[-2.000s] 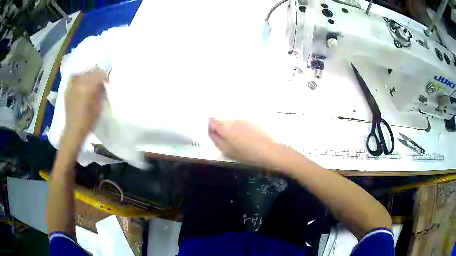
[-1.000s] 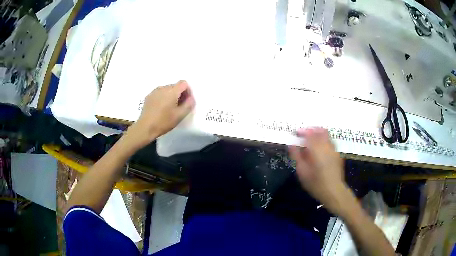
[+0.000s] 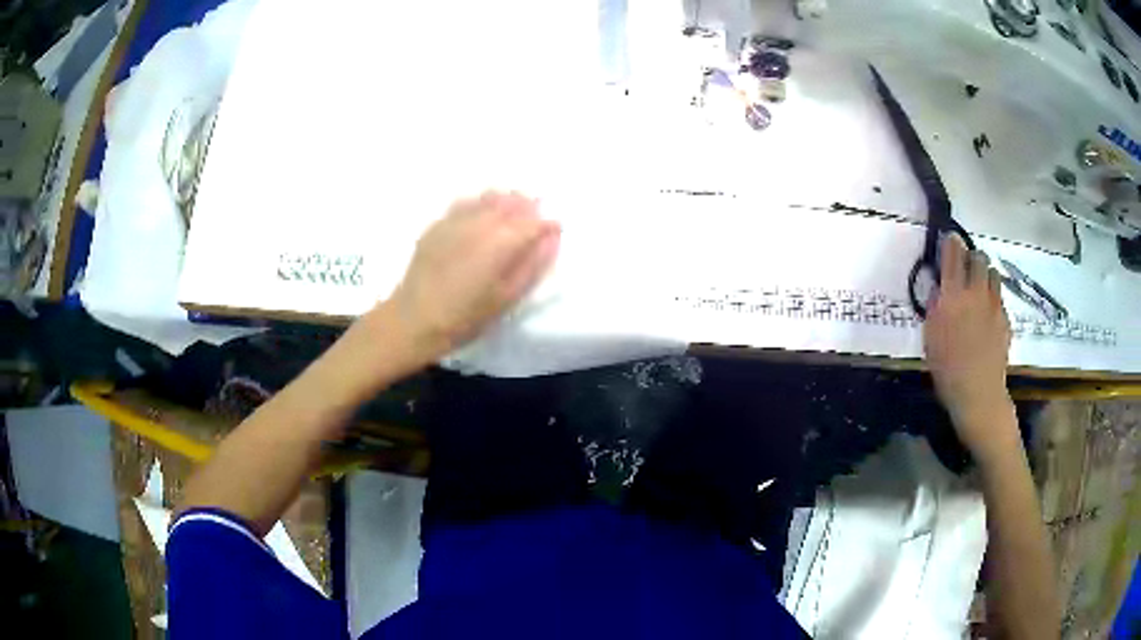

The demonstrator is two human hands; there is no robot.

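My left hand (image 3: 482, 269) is closed on a white fabric piece (image 3: 563, 340) at the table's front edge. The piece hangs slightly over the edge, and its upper part is lost in glare. My right hand (image 3: 967, 313) is at the handle loops of the black fabric shears (image 3: 920, 156), which lie on the table with the blades pointing away. The fingers cover part of the loops, so I cannot tell whether they grip them. Small silver thread snips (image 3: 1034, 290) lie just right of my right hand.
The white sewing machine head (image 3: 1001, 100) is at the top right, with the presser foot area washed out. White panels (image 3: 138, 213) are heaped at the left. A ruler scale (image 3: 801, 304) runs along the front edge. White pieces (image 3: 895, 538) are stacked below right. A yellow frame (image 3: 150, 419) is lower left.
My left hand has moved right along the front edge with the white piece. My right hand has moved right, from the front edge to the shears' handles. The view has shifted.
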